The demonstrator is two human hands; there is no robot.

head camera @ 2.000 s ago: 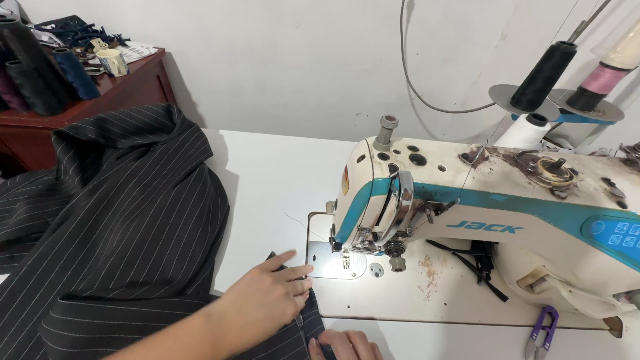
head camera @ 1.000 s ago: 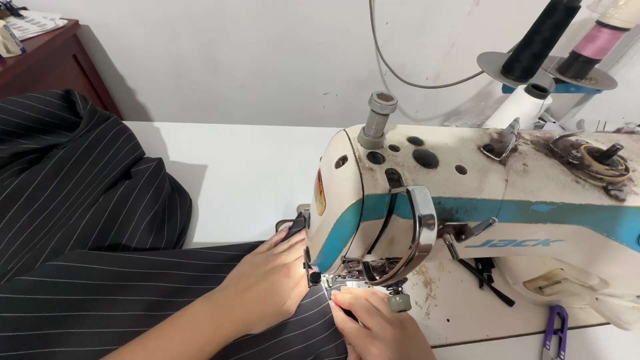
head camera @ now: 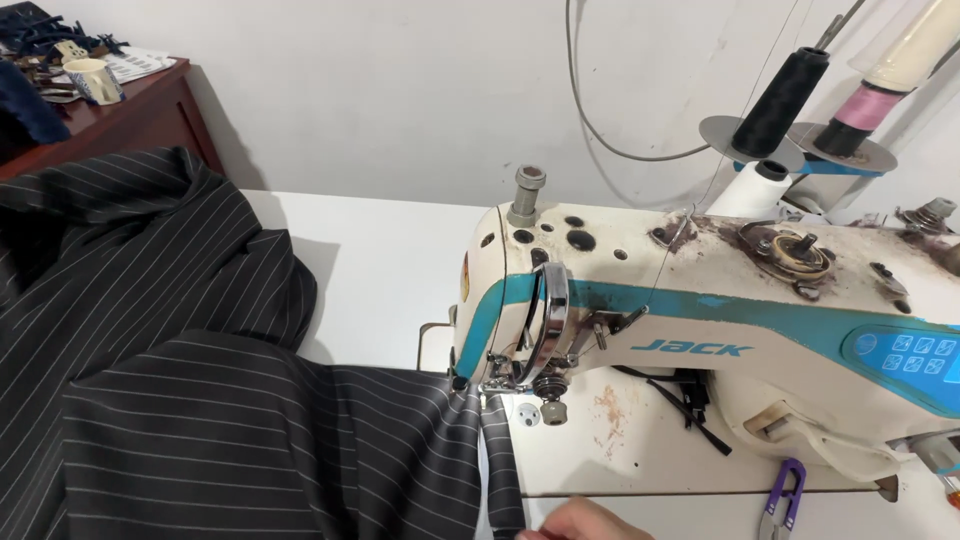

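Note:
Black pinstriped fabric (head camera: 195,420) covers the left of the white sewing table and runs under the needle area of a Jack industrial sewing machine (head camera: 675,300). A narrow folded strip (head camera: 504,457) of the same cloth lies at its right edge, with a pale gap beside it. My right hand (head camera: 585,521) shows only in part at the bottom edge, its fingertips at the lower end of this strip; whether they grip it cannot be told. My left hand is out of view.
Purple-handled thread snips (head camera: 784,495) lie at the lower right. Black strips (head camera: 690,409) rest under the machine arm. Thread cones (head camera: 780,105) stand behind it. At the upper left a reddish-brown cabinet (head camera: 150,112) holds a mug (head camera: 94,81), papers and dark scraps.
My left hand, earlier on the cloth beside the needle area, has gone out of view. My right hand has moved from near the needle down to the bottom edge. The view has shifted.

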